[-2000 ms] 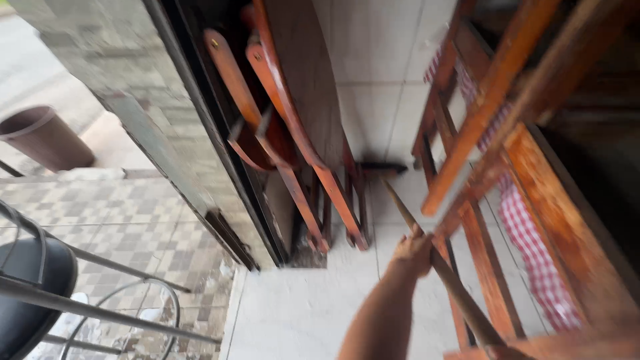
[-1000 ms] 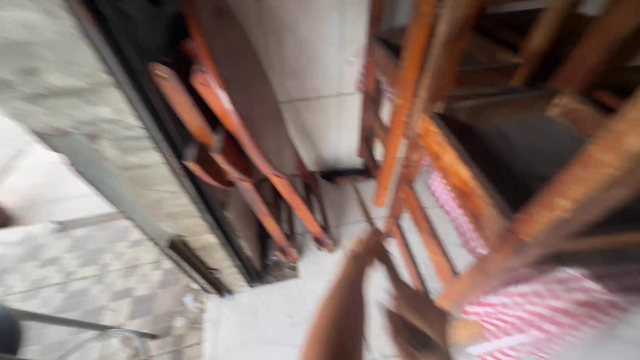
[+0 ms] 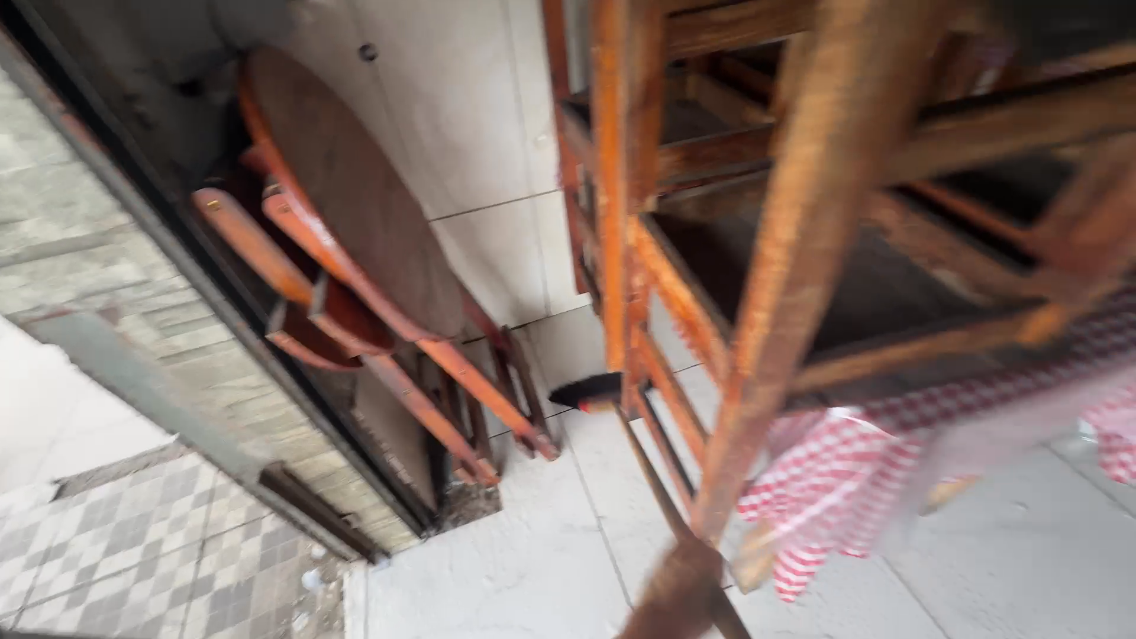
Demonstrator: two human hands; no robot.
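Note:
Near the bottom edge, right of the middle, my left hand (image 3: 682, 577) is closed around the wooden handle of a broom (image 3: 655, 470). The handle slants up and away from the hand to a dark bristle head (image 3: 587, 389) on the white tiles. Part of that head is hidden behind the leg of a wooden chair (image 3: 741, 390). The hand is blurred and close beside the foot of this chair. My right hand is out of view.
Folded wooden furniture with a round top (image 3: 364, 186) leans at the left by a stone-clad door edge (image 3: 222, 364). Stacked wooden chairs fill the right. A red-and-white checked cloth (image 3: 834, 479) hangs beneath them. Outside lies checkered paving (image 3: 151, 541).
The broom head, mostly dark and small earlier, now shows more clearly by the chair leg. A second hand, seen low on the handle one second ago, is out of view. The view has shifted.

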